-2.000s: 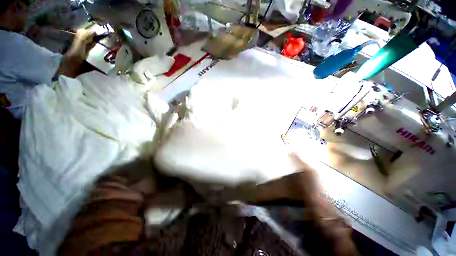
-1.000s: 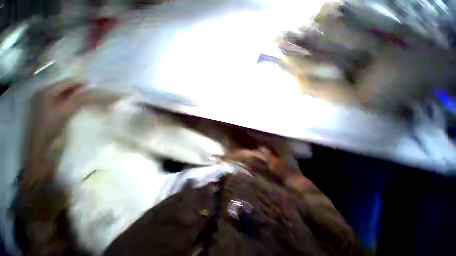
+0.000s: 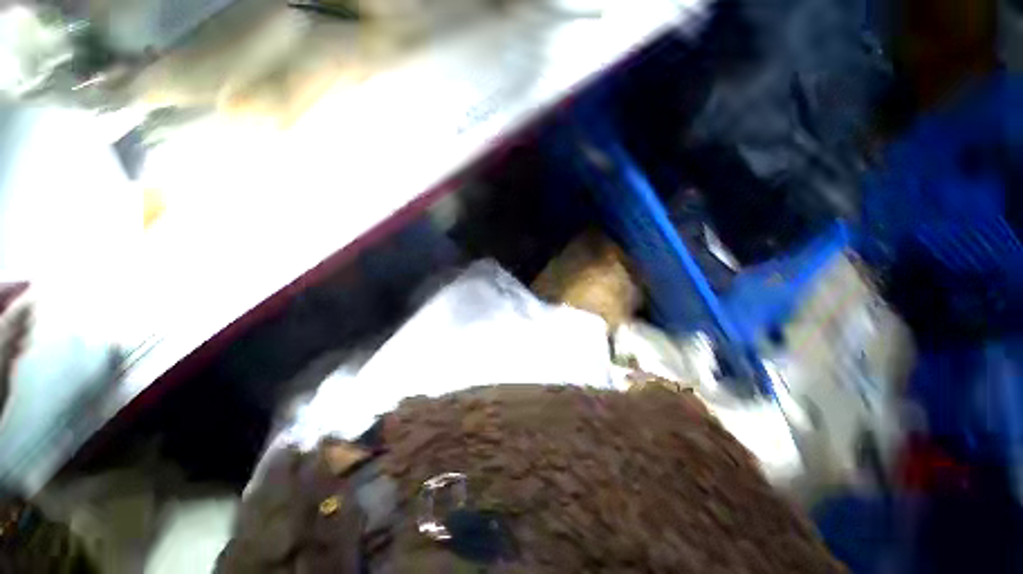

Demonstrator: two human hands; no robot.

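White cloth [image 3: 494,342] lies over the lap, above the brown clothing of my body, and reaches right to the blue basket. The white machine table [image 3: 303,191] crosses the upper left, overexposed. A dark reddish-brown shape, cut off by the left edge, may be part of my left hand or arm [image 3: 11,336]; its fingers do not show. My right hand cannot be made out. A blurred tan patch above the cloth, near the basket, is too unclear to name. The picture is strongly blurred.
A blue basket [image 3: 673,252] stands low at the right, with pale cloth [image 3: 847,336] beside its rim and dark cloth [image 3: 774,123] behind. The table's dark red front edge [image 3: 337,260] runs diagonally. A small red thing [image 3: 937,465] shows at the lower right.
The view has swung right and down. The table and machine have shifted up and left, and the blue basket has come into view. Both hands showed before; neither shows clearly now.
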